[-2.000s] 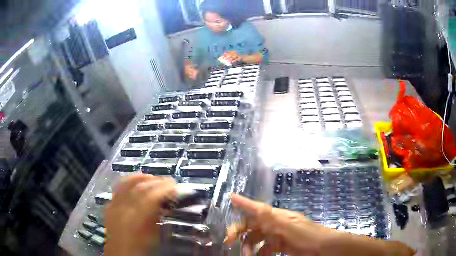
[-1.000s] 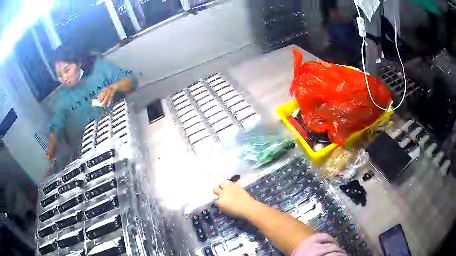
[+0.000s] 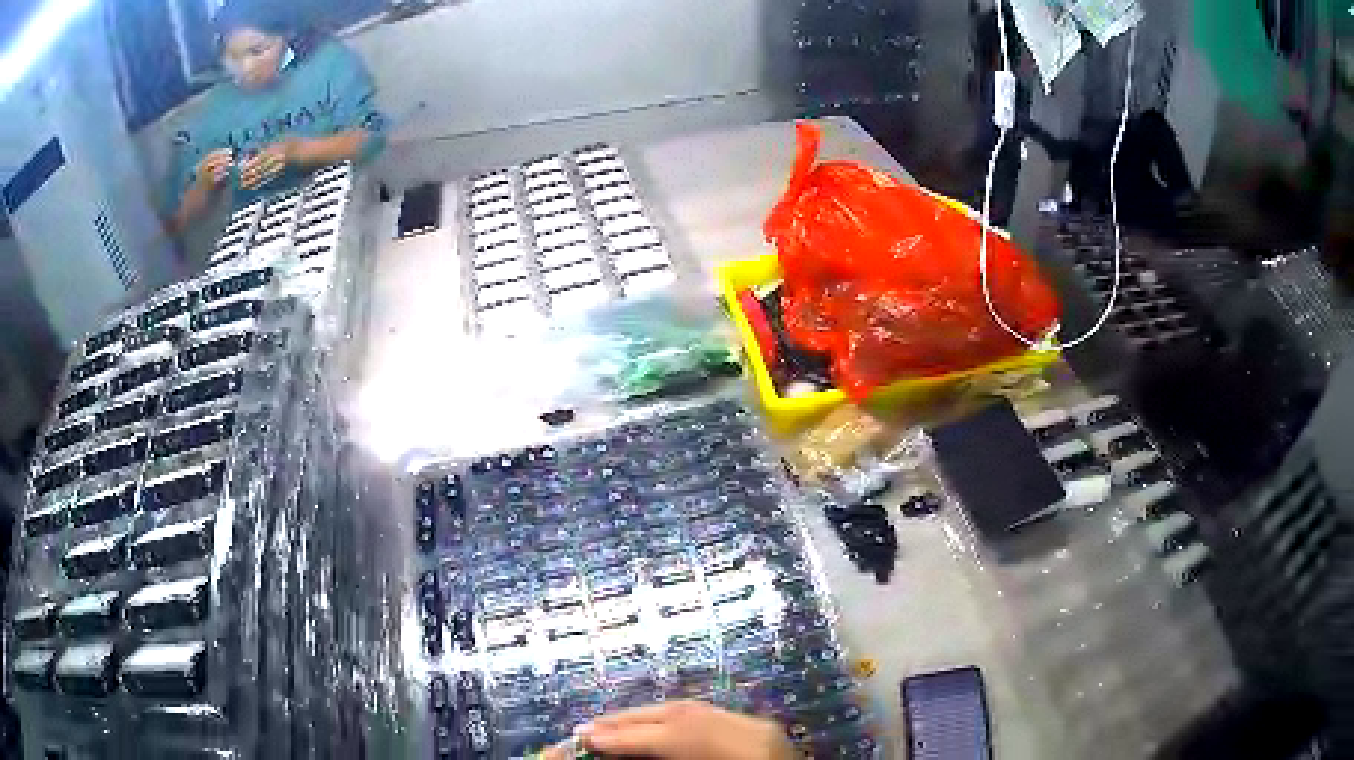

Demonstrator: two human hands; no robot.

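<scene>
My right hand (image 3: 683, 731) shows at the bottom edge, cut off, fingers pointing left over the near part of the flat tray of small parts (image 3: 631, 535). Something small and pale may be at its fingertips; I cannot tell if it is held. My left hand is not in view. The tray holds close rows of small dark glossy parts, with glare across it. One small dark piece (image 3: 557, 417) lies behind the tray. At left, a high stack of clear blister trays (image 3: 305, 549) holds black-and-white blocks (image 3: 167, 604).
A yellow bin (image 3: 809, 401) holds a knotted red bag (image 3: 906, 282). Near it lie loose black parts (image 3: 861, 535), a black box (image 3: 995, 463) and a smartphone (image 3: 946, 716). Green-tinted film (image 3: 653, 349) and a tray of white-faced units (image 3: 567, 230) lie behind. A person (image 3: 282, 112) sits at far left.
The view has swung right. My right hand has moved from the small dark piece behind the parts tray to the bottom edge. My left hand, seen two seconds ago by the stack, is out of view.
</scene>
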